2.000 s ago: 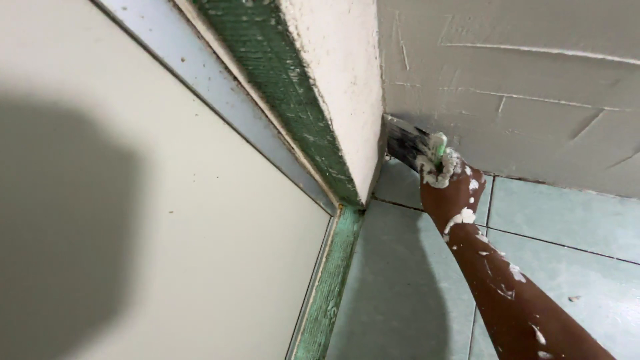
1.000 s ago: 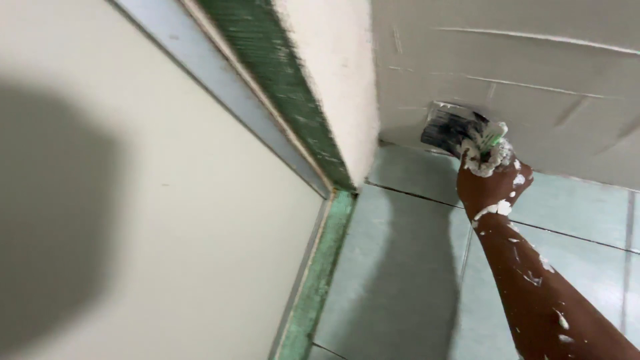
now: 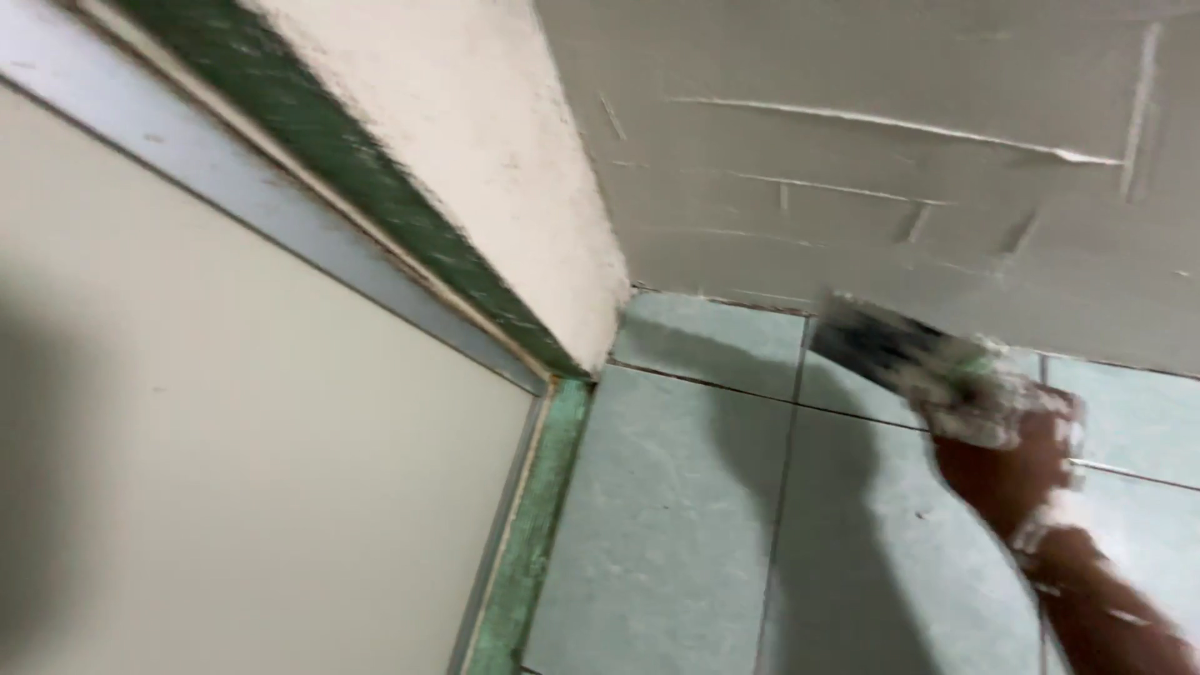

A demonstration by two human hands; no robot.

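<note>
My right hand, blurred and smeared with white putty, grips the putty-caked handle of a putty knife. The wide dark blade points left, its end close to the foot of the grey, freshly coated wall; whether it touches the wall I cannot tell. Raised ridges and streaks of putty run across that wall. White splashes mark my wrist and forearm. My left hand is out of the frame.
A pale door panel fills the left side, beside a worn green door frame. A cream wall return meets the grey wall in a corner. Pale green floor tiles lie below, crossed by shadows.
My right hand and the putty knife have moved right, away from the corner beside the door frame. Two seconds ago the blade was in that corner; one second ago it lay against the low wall.
</note>
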